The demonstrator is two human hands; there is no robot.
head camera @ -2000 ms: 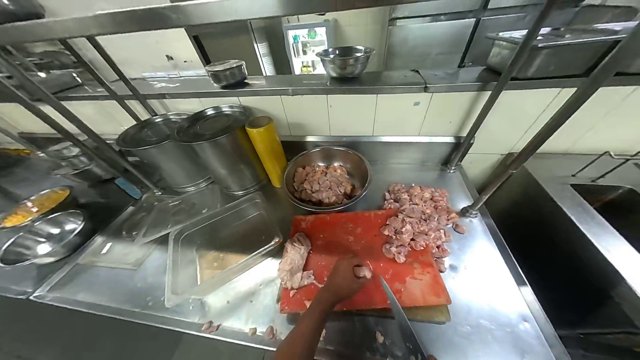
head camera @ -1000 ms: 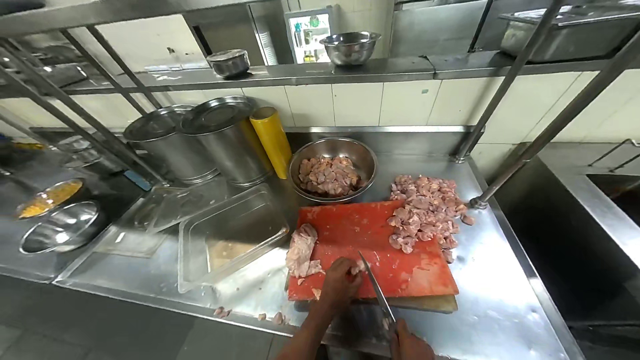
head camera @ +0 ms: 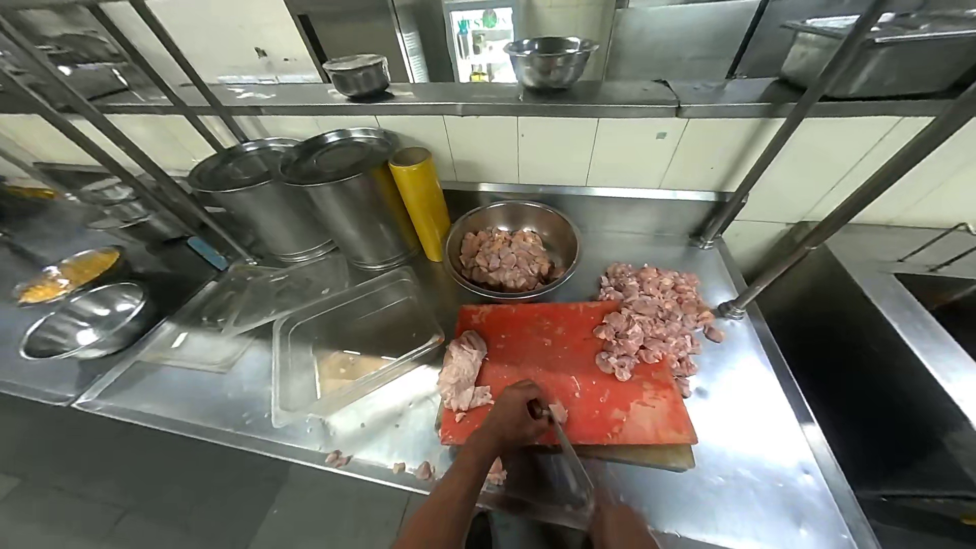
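Observation:
On the red cutting board (head camera: 564, 358), my left hand (head camera: 518, 415) pinches a small piece of raw meat (head camera: 558, 412) near the front edge. My right hand (head camera: 619, 526), blurred at the bottom of the view, grips a kitchen knife (head camera: 570, 457) whose tip reaches the fingers of my left hand. A larger piece of pale raw meat (head camera: 462, 372) lies on the board's left side. Cut meat chunks (head camera: 654, 320) form a pile over the board's right corner and the steel counter. Behind the board, a steel bowl (head camera: 560, 227) holds more cut meat.
Left of the board sits a clear plastic tub (head camera: 297, 381). Two lidded steel pots (head camera: 358, 206) and a yellow cylinder (head camera: 423, 202) stand behind it. Meat scraps (head camera: 424, 470) lie along the steel counter's (head camera: 206, 404) front edge. A steel post (head camera: 785, 137) rises at the right.
The knife blade, which stood a little to the right of my left hand's fingers, now has its tip at them. My right hand has moved lower in the view.

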